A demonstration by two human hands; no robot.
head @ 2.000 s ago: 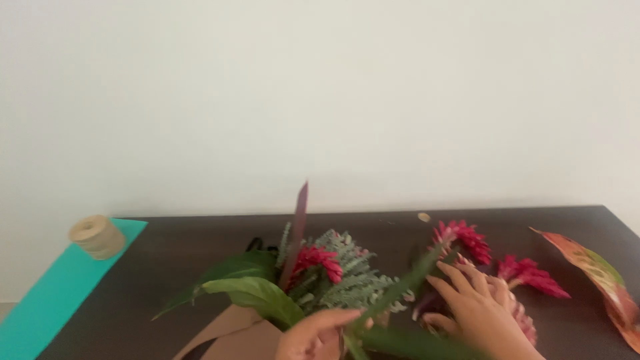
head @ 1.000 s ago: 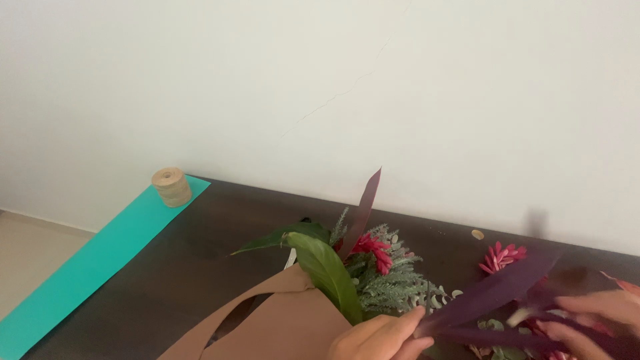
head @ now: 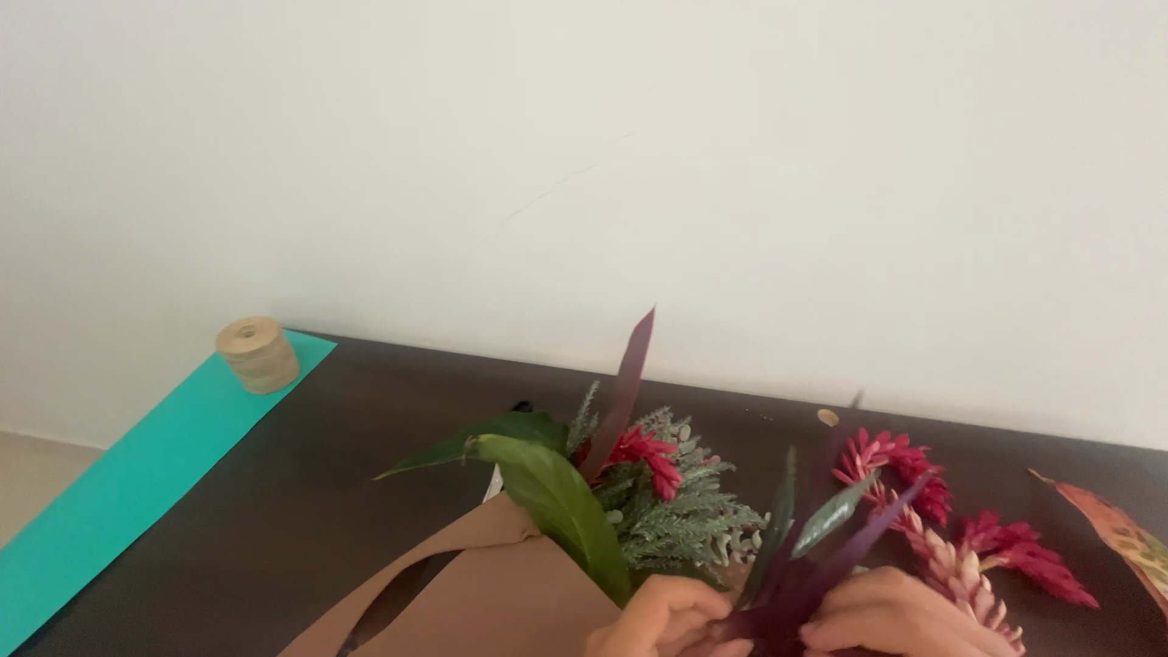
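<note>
At the bottom edge, my left hand [head: 671, 620] pinches the base of a purple-leaved plant sprig [head: 789, 593]. My right hand [head: 899, 616] closes its fingers on the same sprig from the other side; its long leaves point up between the hands. Left of my hands lies a bouquet: a broad green leaf [head: 557, 502], a red ginger flower [head: 652, 456], grey-green foliage [head: 675, 520] and an upright purple leaf [head: 625, 392]. Brown wrapping paper [head: 511, 593] lies at its lower left. Red and pink ginger flowers [head: 949, 557] lie beside my right hand.
A roll of tan twine [head: 258, 356] stands on a turquoise strip [head: 173, 447] along the left of the dark table [head: 383, 374]. A reddish variegated leaf [head: 1109, 525] lies at far right. A small tan piece [head: 828, 417] is near the pale wall behind.
The purple sprig, held lower right a second ago, is now upright between my hands, which have come together. Two seconds ago my right hand was over the red flowers.
</note>
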